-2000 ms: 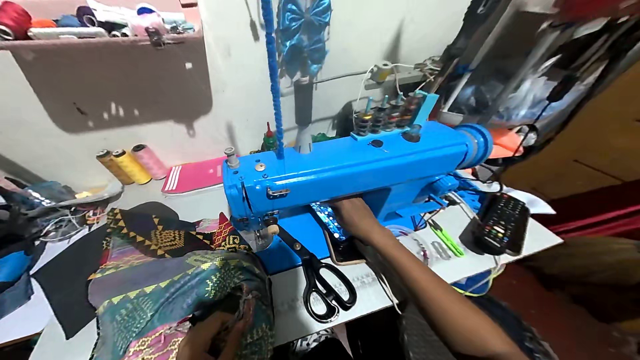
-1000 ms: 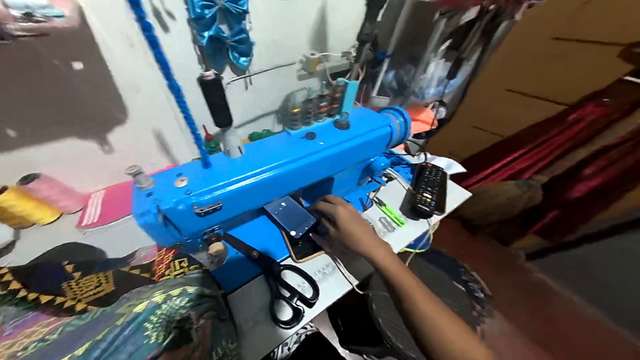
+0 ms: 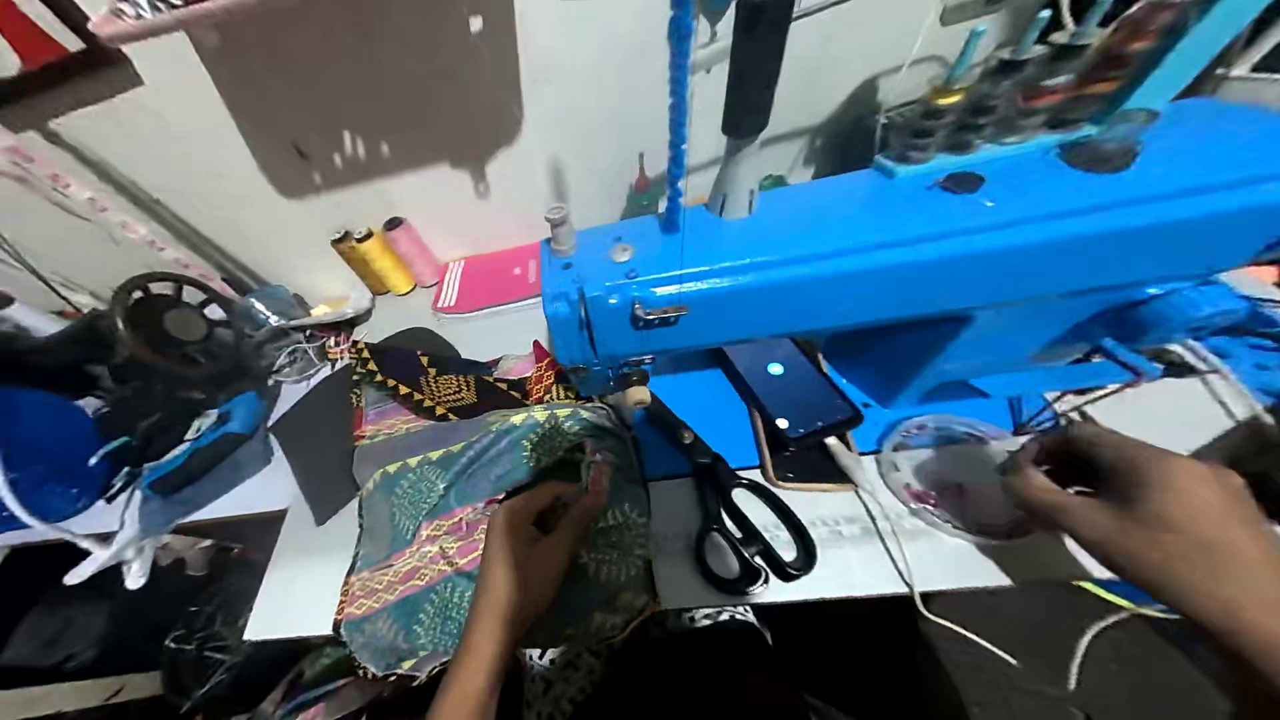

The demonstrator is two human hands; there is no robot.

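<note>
A blue sewing machine (image 3: pixel 850 260) spans the right half, its needle end above a patterned multicoloured fabric (image 3: pixel 430 540). My left hand (image 3: pixel 545 540) pinches the fabric near its right part, fingers curled. My right hand (image 3: pixel 1130 500) is at the right, over the edge of a round clear dish (image 3: pixel 940 475) with small pink bits in it; its fingertips are close together, and whether they hold something small is unclear. Black-handled scissors (image 3: pixel 750 530) lie between the hands, blades toward the machine's needle end. A lit smartphone (image 3: pixel 795 390) rests on another phone (image 3: pixel 800 465) under the machine's arm.
Yellow and pink thread spools (image 3: pixel 385 260) stand by a pink booklet (image 3: pixel 490 280) behind the fabric. A white cable (image 3: pixel 900 560) hangs over the table's front edge. A dark handwheel (image 3: pixel 175 320) and a blue item (image 3: pixel 210 440) are at the left. Bobbins (image 3: pixel 960 120) sit atop the machine.
My right hand has moved right, from beside the phone under the machine's arm to the round dish. The phone screen is now lit. The view has shifted back left.
</note>
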